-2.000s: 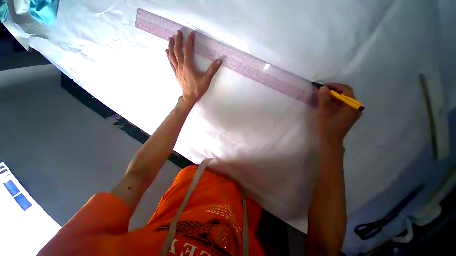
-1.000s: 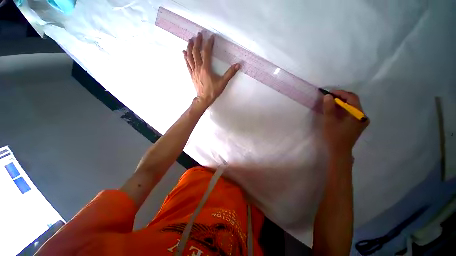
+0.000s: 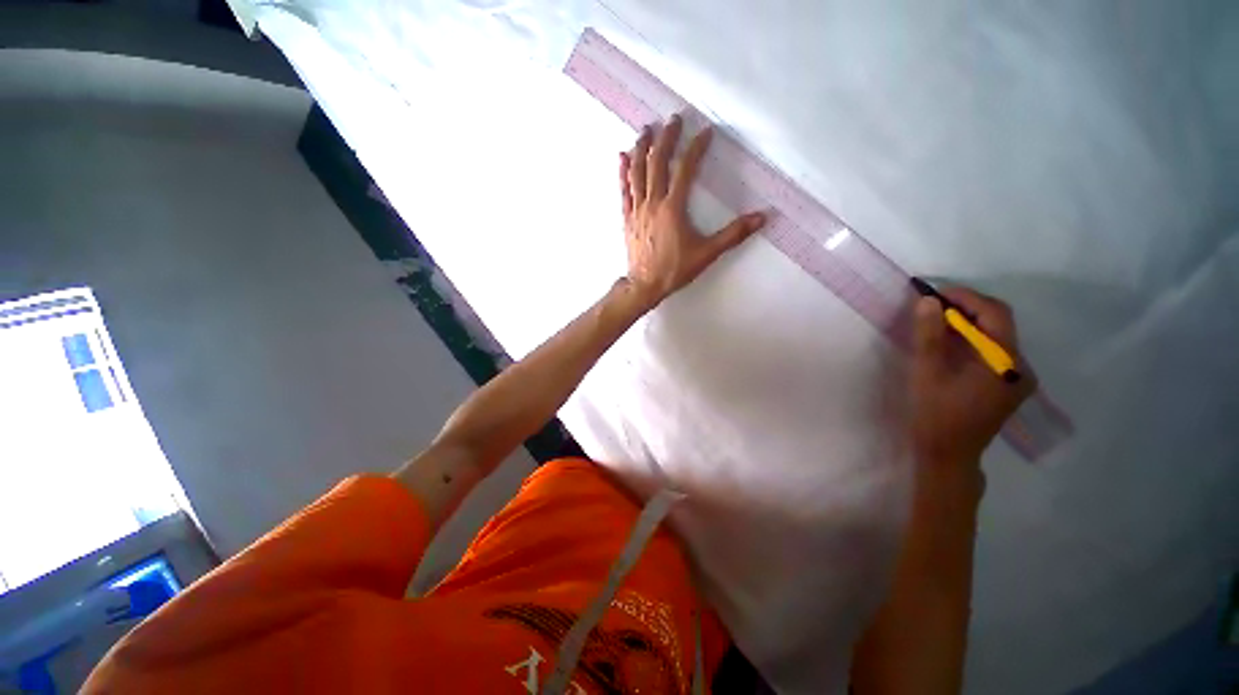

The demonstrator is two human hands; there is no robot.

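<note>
A clear pinkish ruler (image 3: 815,234) lies slantwise on the large white sheet (image 3: 1101,163). My left hand (image 3: 669,217) presses flat on the ruler's left part with fingers spread, holding no object. My right hand (image 3: 967,373) holds a yellow pen with a black tip (image 3: 981,342), its tip at the ruler's upper edge. The ruler's far end shows beyond my right hand. My right hand hides part of the ruler. Faint lines show on the sheet near the top.
A pale tape measure (image 3: 612,584) hangs over my orange shirt (image 3: 449,638). A dark green table edge (image 3: 408,258) runs along the sheet's left side. A bright window (image 3: 82,407) is at the far left, with a blue item below it.
The view has turned, so the sheet, ruler and hands appear farther right. The ruler's far end now shows past my right hand. Shears and light-blue cloth have left the view.
</note>
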